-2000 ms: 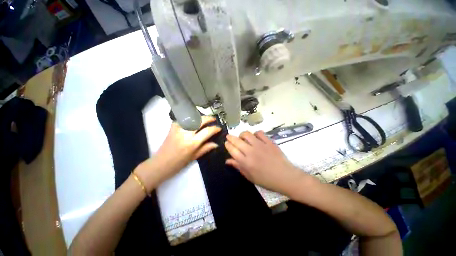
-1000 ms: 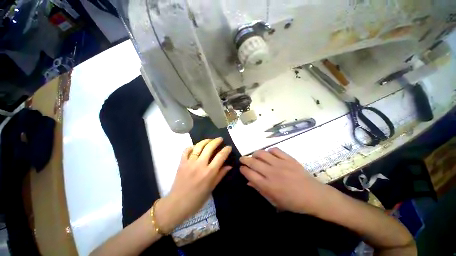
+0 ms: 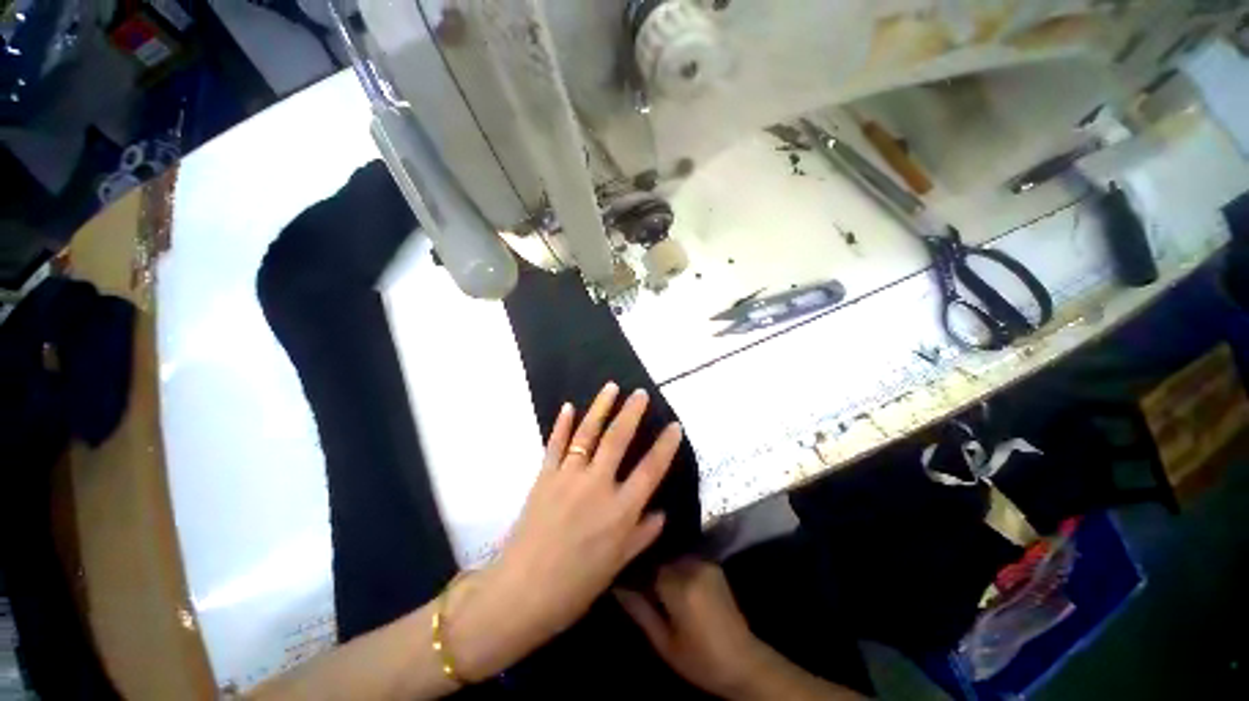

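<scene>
A matt black fabric band (image 3: 582, 342) runs from under the sewing machine head toward me; another stretch of black fabric curves over the white table at left. The presser foot area (image 3: 616, 285) is at the band's far end. My left hand (image 3: 596, 486) lies flat on the band near the table's front edge, fingers spread a little, with a ring and a bracelet. My right hand (image 3: 699, 623) is lower, at the table's front edge, its fingertips partly hidden at the fabric; its grip cannot be made out.
Grey thread snips (image 3: 784, 307) and black-handled shears (image 3: 993, 290) lie right of the needle. A dark-handled tool (image 3: 1126, 236) and an orange-brown stick (image 3: 897, 155) lie further back. A dark bundle (image 3: 85, 359) rests at far left. A blue bin (image 3: 1096, 616) sits below the table at right.
Both hands have moved toward me, away from the needle. My left hand has flattened on the band. My right hand has dropped from the tabletop to its front edge. More band shows before the needle.
</scene>
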